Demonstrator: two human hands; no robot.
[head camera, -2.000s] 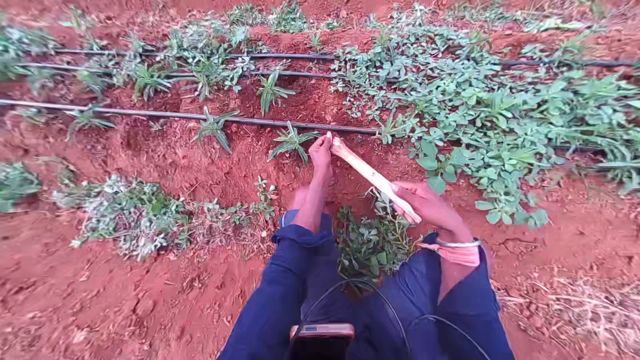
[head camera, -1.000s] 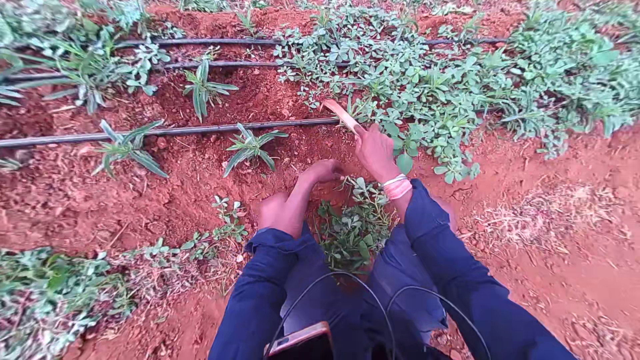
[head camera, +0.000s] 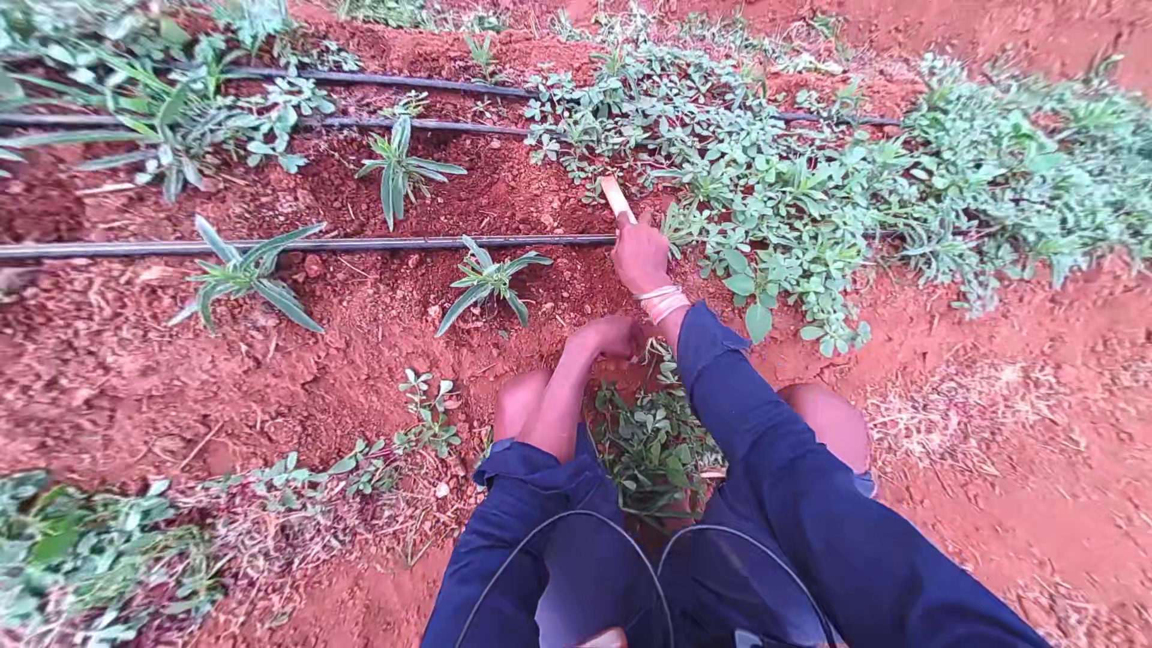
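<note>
My right hand (head camera: 641, 256) grips a pale wooden handle (head camera: 616, 200), whose visible end points up and left at the edge of the dense low weeds (head camera: 747, 180). Whatever lies at the tool's other end is hidden. My left hand (head camera: 616, 337) is below and left of it, close above the red soil, with its fingers curled; whether it holds anything is not clear. Between my legs lies a heap of green plants (head camera: 652, 441). A young long-leaved plant (head camera: 490, 281) grows to the left of my hands.
Black drip lines (head camera: 360, 244) run across the bed, one just behind my hands, and pass under the weeds. More young plants (head camera: 243, 273) stand at the left. A pile of pulled weeds (head camera: 81, 558) lies at the lower left, and dry stalks (head camera: 972, 414) lie at the right.
Two seconds ago both hands held the wooden piece up between them. Since then my left hand has let go and come down near the soil, while my right hand has carried it to the weeds' edge.
</note>
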